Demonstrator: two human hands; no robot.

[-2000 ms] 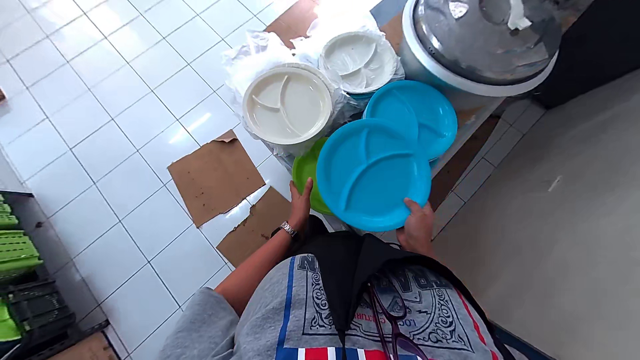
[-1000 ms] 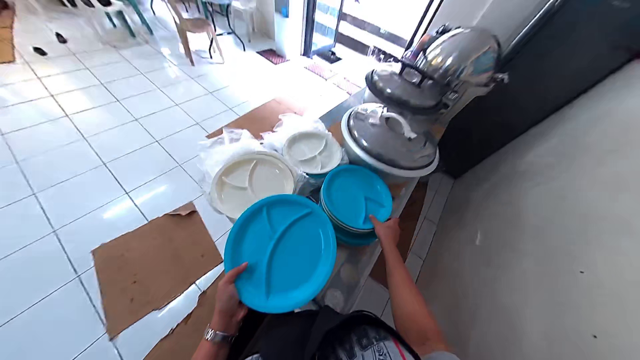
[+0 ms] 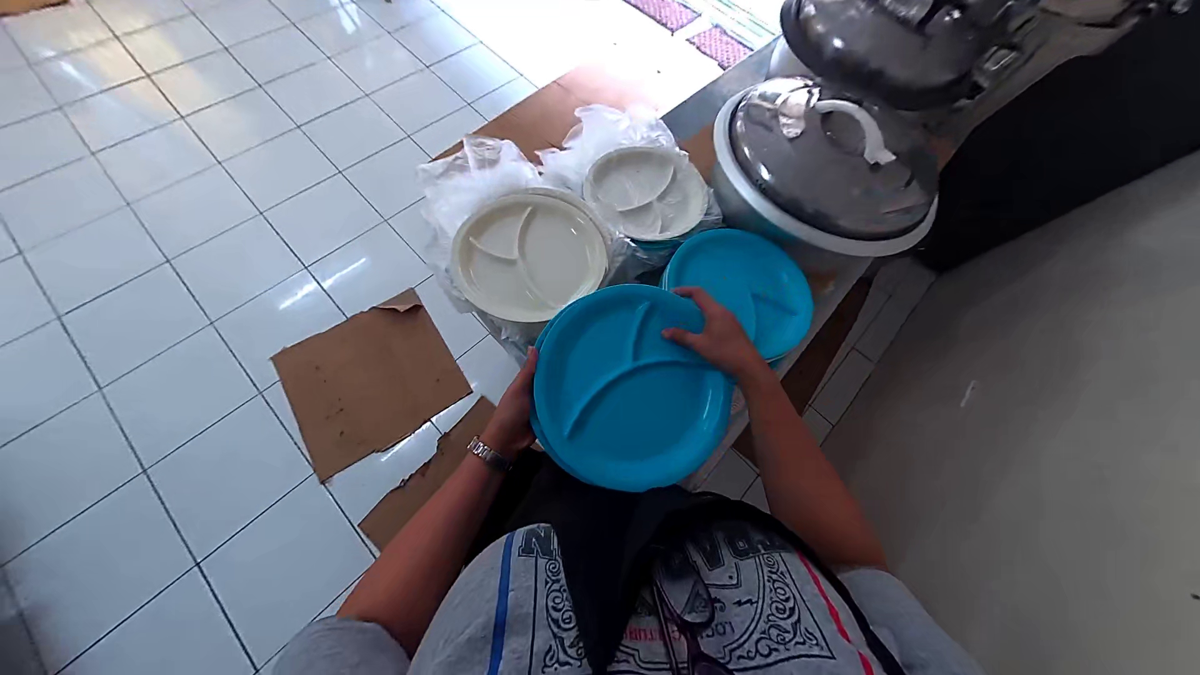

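Close to my body, blue divided plates (image 3: 633, 403), seemingly more than one together, are held between both hands. My left hand (image 3: 517, 403) grips their left rim, partly hidden beneath it. At the upper right rim, my right hand (image 3: 717, 336) has its thumb over the top face. Just behind that hand is a stack of blue divided plates (image 3: 745, 277). Cream divided plates (image 3: 530, 255) sit in clear plastic at the back left, beside a smaller stack of cream divided plates (image 3: 647, 192) that is also in plastic.
A large white container with a metal lid (image 3: 834, 159) stands right of the plates, with another metal lid (image 3: 900, 42) behind it. Torn cardboard (image 3: 370, 380) lies on the tiled floor (image 3: 122, 347) at left. A wall (image 3: 1050, 422) runs along the right.
One second ago my right hand was on the stack behind; now it grips the held plates' rim. The green plate seen under my left hand two seconds ago is out of sight.
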